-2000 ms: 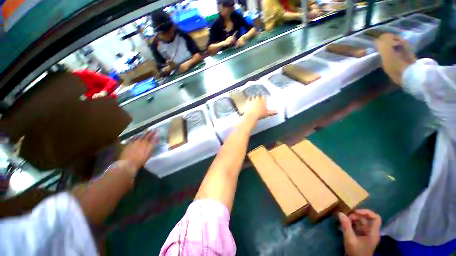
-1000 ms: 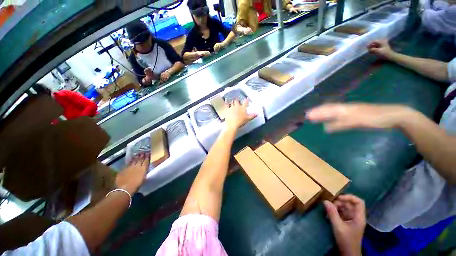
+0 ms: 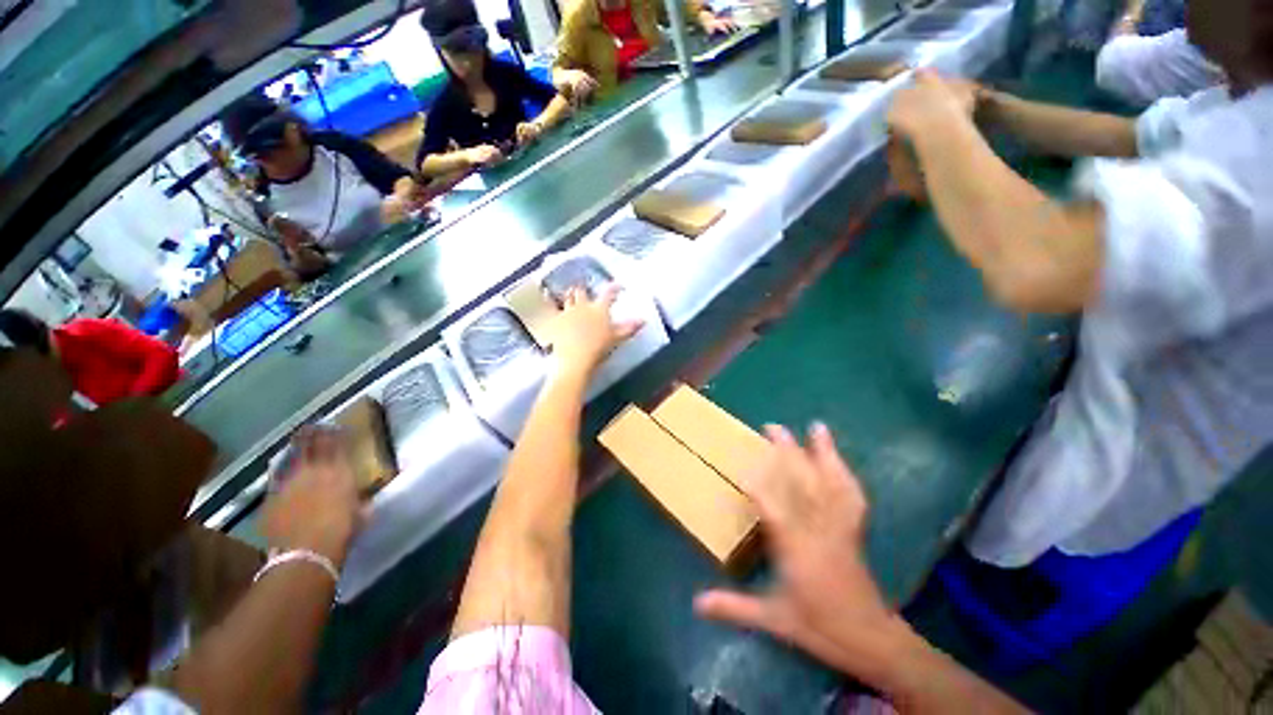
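Observation:
My left hand [image 3: 586, 328], below a pink sleeve, lies spread over a foam tray [image 3: 510, 391] on the belt side, between its brown accessory box [image 3: 532, 310] and a grey bagged unit [image 3: 575, 277]. Two closed brown boxes [image 3: 680, 482] lie side by side on the green bench. My right hand [image 3: 813, 538] is open, thumb and fingers apart, over the near right end of these boxes. It covers part of them; whether it touches them I cannot tell.
A neighbour's hand [image 3: 314, 496] with a bracelet is on the leftmost tray, beside a large brown carton [image 3: 105, 503]. Another worker at right reaches to the tray row [image 3: 726, 259]. More workers sit beyond the conveyor [image 3: 461, 252].
Three boxes showed on the bench; now two show. My right hand has moved from their near end up over them and opened. The right neighbour's arm has moved back to the trays.

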